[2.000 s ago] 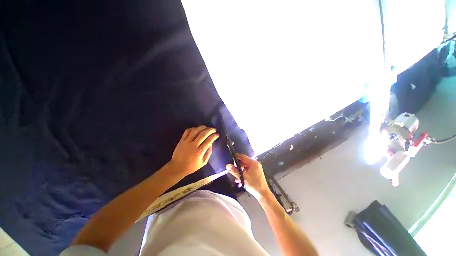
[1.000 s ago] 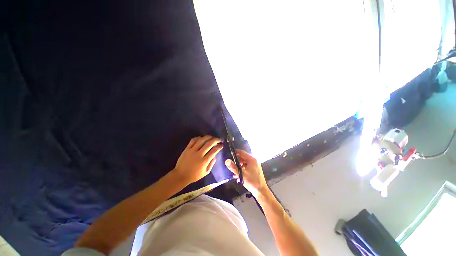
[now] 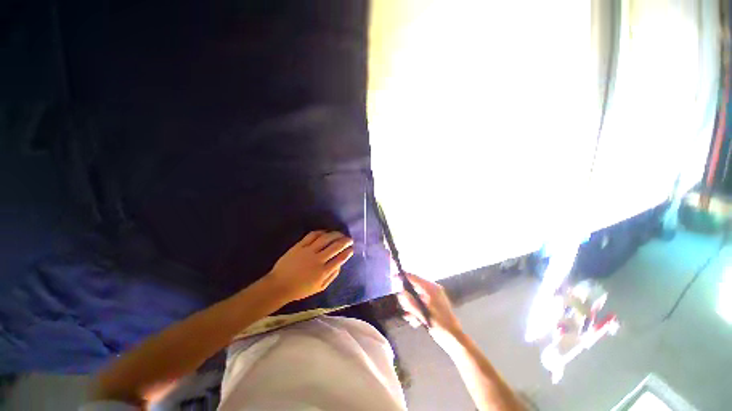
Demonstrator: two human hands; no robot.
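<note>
Dark navy fabric (image 3: pixel 201 144) covers the left part of the table, its right edge running beside the bright bare table top. My left hand (image 3: pixel 315 261) lies on the fabric near the table's front edge, fingers spread a little, with nothing seen in it. My right hand (image 3: pixel 427 303) is just past the front edge, gripping the handles of long black shears (image 3: pixel 392 245). The blades point away from me along the fabric's right edge. The scene is blurred, and the exact opening of the blades is hard to tell.
The pale table top (image 3: pixel 481 144) is washed out by glare. Its dark front edge (image 3: pixel 506 271) runs to the right. A white and red device (image 3: pixel 574 325) stands off the edge at the right. Grey floor (image 3: pixel 498 353) shows below. My white shirt is at the bottom centre.
My right hand and the shears have moved right and towards me, farther from my left hand. The left hand stays on the fabric. The view has turned, shifting the device down and left.
</note>
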